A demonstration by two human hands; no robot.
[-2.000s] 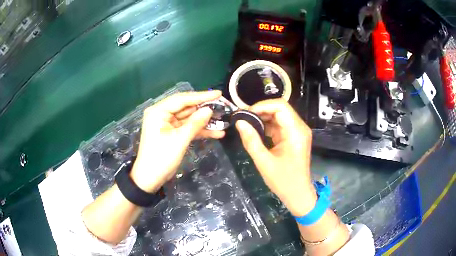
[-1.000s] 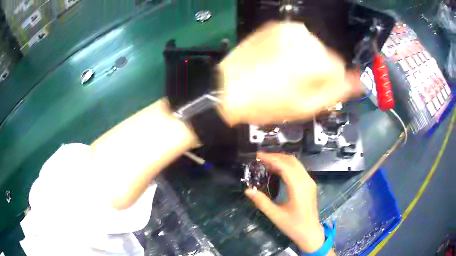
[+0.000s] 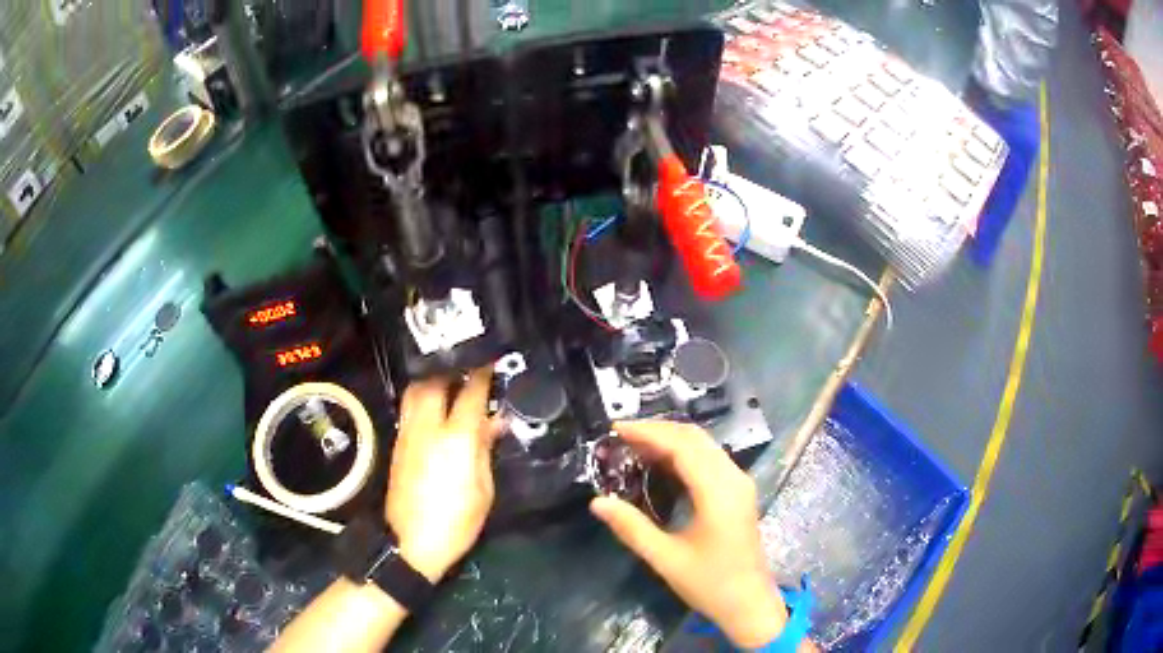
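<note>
My right hand (image 3: 695,517) holds a round electronic module (image 3: 616,468) between thumb and fingers, just in front of the black test fixture (image 3: 510,115). My left hand (image 3: 440,478) is at the left station, its fingertips beside a module with a dark disc (image 3: 534,397); whether it grips the module is hidden. Another module with a dark disc (image 3: 699,364) lies in the right station. The left red clamp handle (image 3: 381,28) points up; the right red clamp handle (image 3: 698,236) slants down towards me.
The digital meter (image 3: 283,325) stands left, with a tape roll (image 3: 314,447) and pen (image 3: 287,508) at its foot. A blister tray (image 3: 191,587) is lower left. A white adapter (image 3: 765,220) and stacked trays (image 3: 880,128) are behind right. A blue bin (image 3: 937,510) is at right.
The view has shifted right. My left hand has come down from in front of the fixture to the left station, where the clamp handle now stands up. My right hand still holds a module.
</note>
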